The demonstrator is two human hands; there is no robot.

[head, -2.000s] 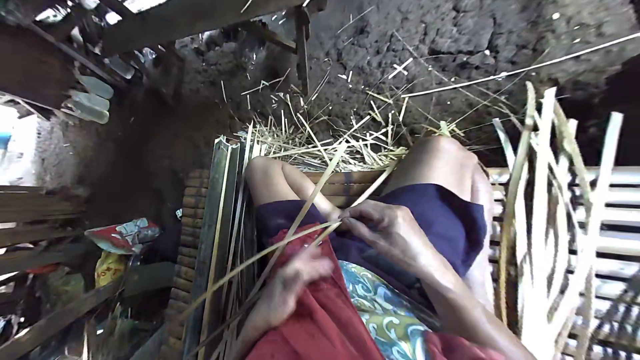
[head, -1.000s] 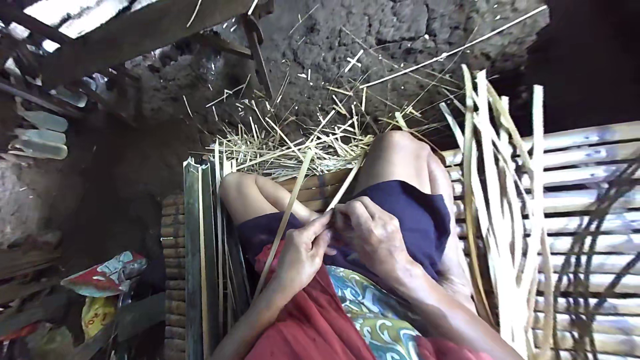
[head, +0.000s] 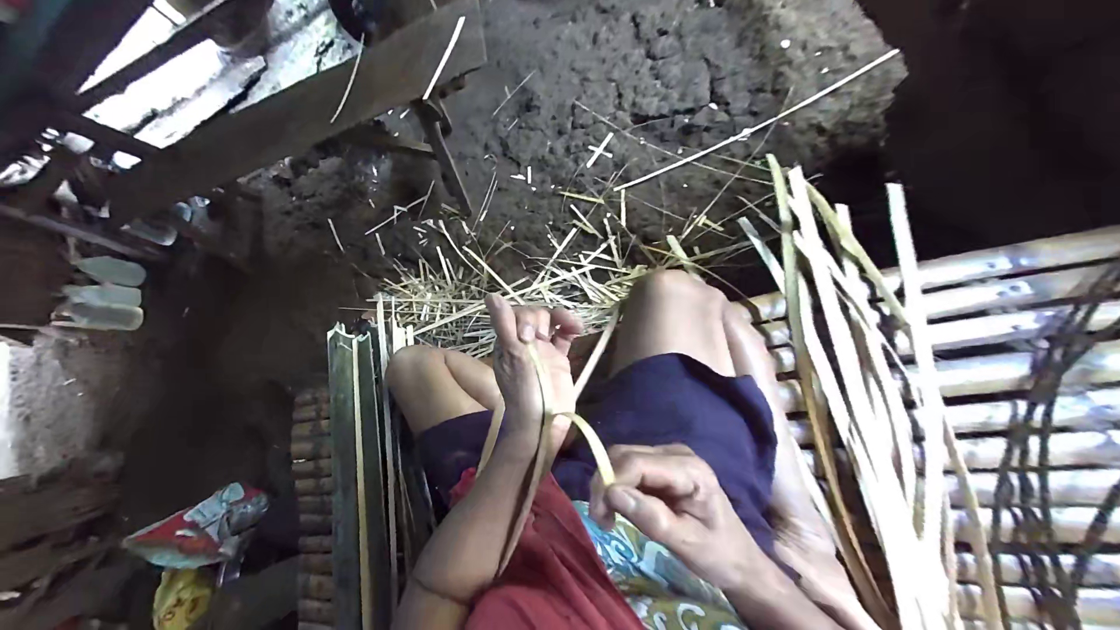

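My left hand (head: pixel 535 367) is raised over my lap with its palm up and fingers curled. A thin bamboo strip (head: pixel 541 385) runs along its palm and down the forearm, and the strip seems pinched at the fingers. Lower right, my right hand (head: pixel 669 503) grips the end of a curved strip (head: pixel 588 430) between thumb and forefinger. That piece arches over from my left wrist, where the strips cross. Another pale strip (head: pixel 598 354) slants up between my knees from behind the left hand. How the strips are joined there cannot be told.
Split bamboo lengths (head: pixel 360 472) lie at my left side. Long pale strips (head: pixel 853 376) rest on the bamboo slat bench (head: pixel 1032 376) at my right. Shavings (head: pixel 525 289) litter the dirt floor ahead. A wooden beam (head: pixel 297 114) stands upper left; plastic packets (head: pixel 199 529) lie lower left.
My hands, together over my lap a second ago, are now apart. The left has risen and turned palm up; the right has moved down and to the right, drawing out a strip end.
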